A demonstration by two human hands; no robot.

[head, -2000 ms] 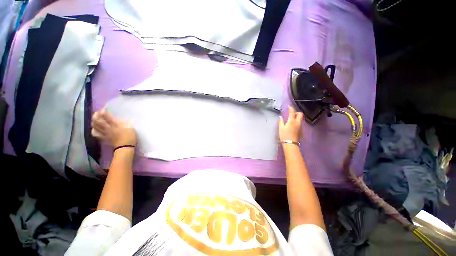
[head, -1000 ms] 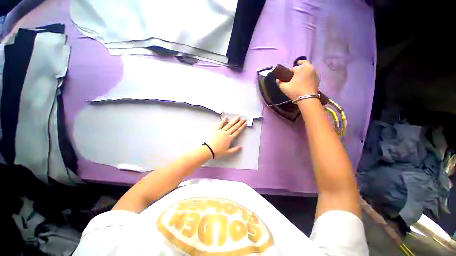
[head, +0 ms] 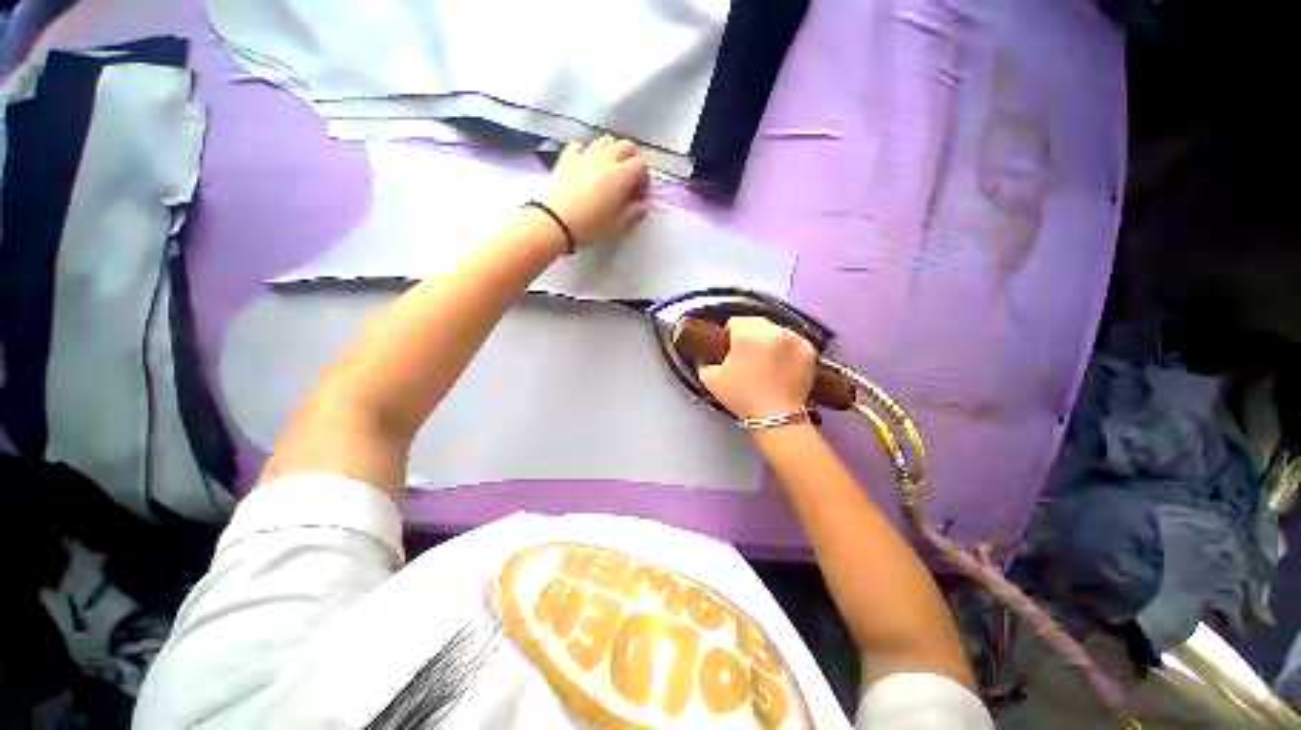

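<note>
A pale grey-white cut garment piece [head: 500,385] lies flat on the purple ironing table, with a narrow dark seam strip [head: 428,285] running lengthwise along its middle. My right hand [head: 763,374] is closed on the brown handle of the steam iron [head: 728,307]. The iron rests on the right end of the piece, its tip pointing left at the seam strip, and hides part of it. My left hand [head: 599,193] is at the far edge of the piece, beside the stack of pressed pieces, fingers bent; its fingertips are unclear, so I cannot tell whether it grips cloth.
The pressed-piece stack [head: 500,57] lies at the far side of the purple table [head: 913,471]. A stack of navy and pale pieces [head: 114,285] lies at the left. The iron's hose [head: 985,571] trails to the lower right. Crumpled grey-blue cloth [head: 1156,485] is heaped beside the table.
My right hand has brought the iron left and nearer, onto the piece. My left hand has moved from the middle of the piece to its far edge.
</note>
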